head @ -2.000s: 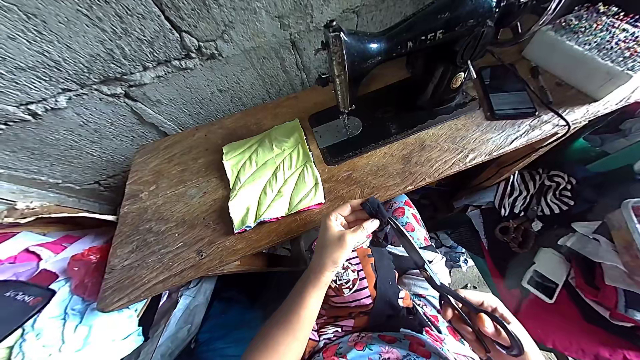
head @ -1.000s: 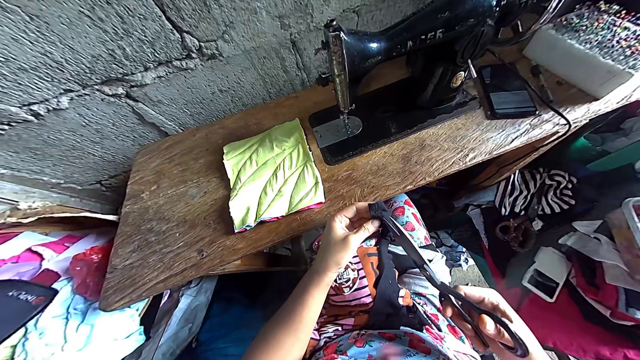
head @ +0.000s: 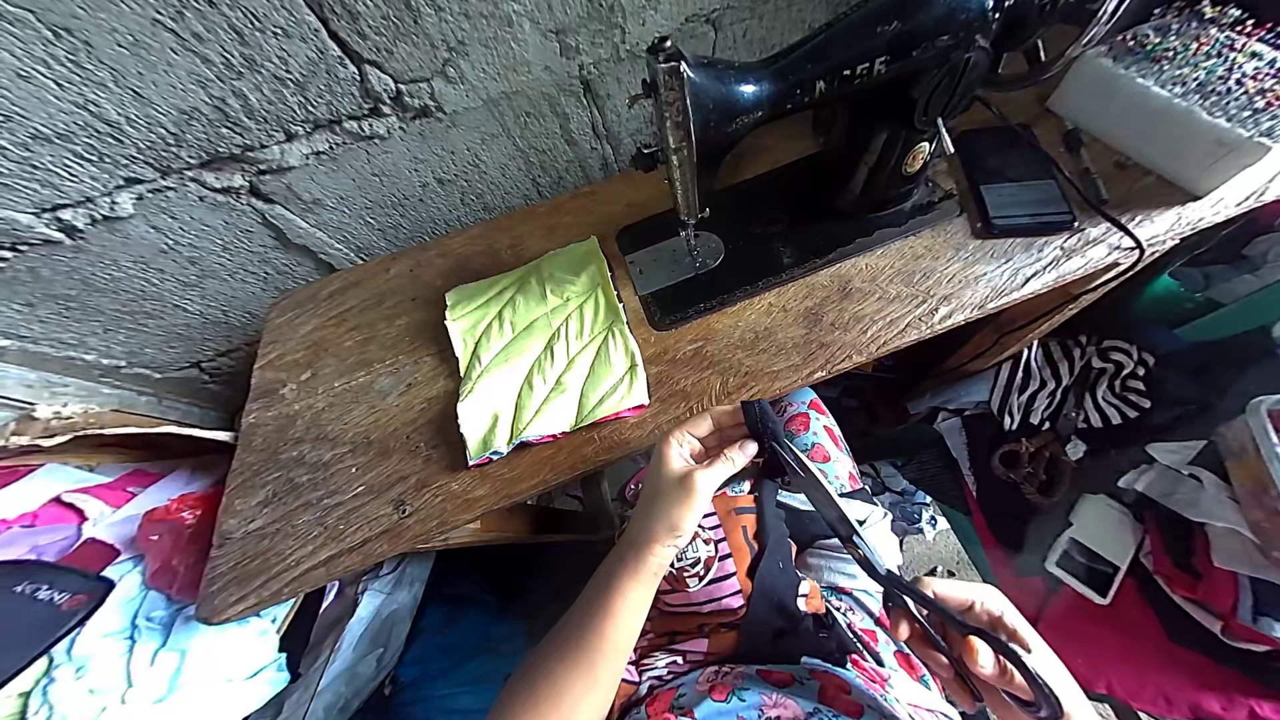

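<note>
Over the lap, my left hand [head: 695, 470] pinches the upper end of a strip of black fabric [head: 770, 560] that hangs down across an orange and pink printed cloth [head: 715, 580]. My right hand [head: 975, 640] has its fingers through the handles of black scissors [head: 860, 550]. Their blades point up and left, with the tips at the black fabric beside my left fingertips. Whether the blades touch the fabric cannot be told. A quilted yellow-green fabric stack [head: 548, 350] lies on the wooden table [head: 370, 420], left of a black Singer sewing machine [head: 800, 90].
A black phone [head: 1010, 180] with a cable lies right of the machine, near a white foam block of colourful pins [head: 1150, 120]. The table's front edge runs just beyond my hands. Fabric heaps [head: 150, 640] lie at lower left, and scraps, a zebra-print cloth [head: 1070, 385] and a white device [head: 1095, 550] at right.
The black strip hangs straighter and lower over the printed cloth than two seconds ago. Both hands stay in nearly the same place, with the scissors still in my right hand.
</note>
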